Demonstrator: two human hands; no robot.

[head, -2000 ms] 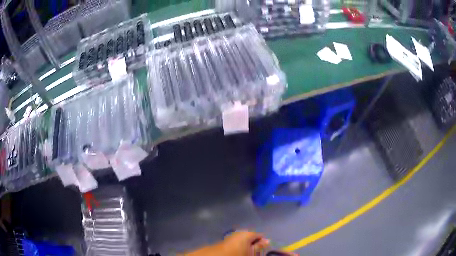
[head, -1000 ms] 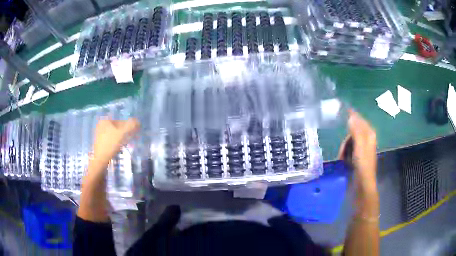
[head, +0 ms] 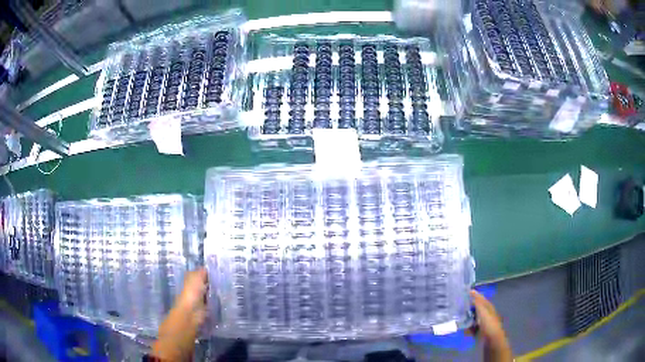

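Observation:
A wide clear blister tray lies at the bench's front edge, directly before me. Its surface is silvery with glare, and faint rows show through it. My left hand is at the tray's lower left side, fingers against the edge. My right hand is at its lower right corner, fingers against the edge. Behind it a tray with dark rows of round black components lies on the green mat, a white paper label hanging from its front.
Another loaded tray lies at back left, and a tray stack at back right. A silvery tray is left of mine. Paper slips and a red bin are at right. Blue stools stand below.
The blurred clear tray has come down over the loaded rows at the front edge, which now show only faintly. Both hands have moved down to its lower sides.

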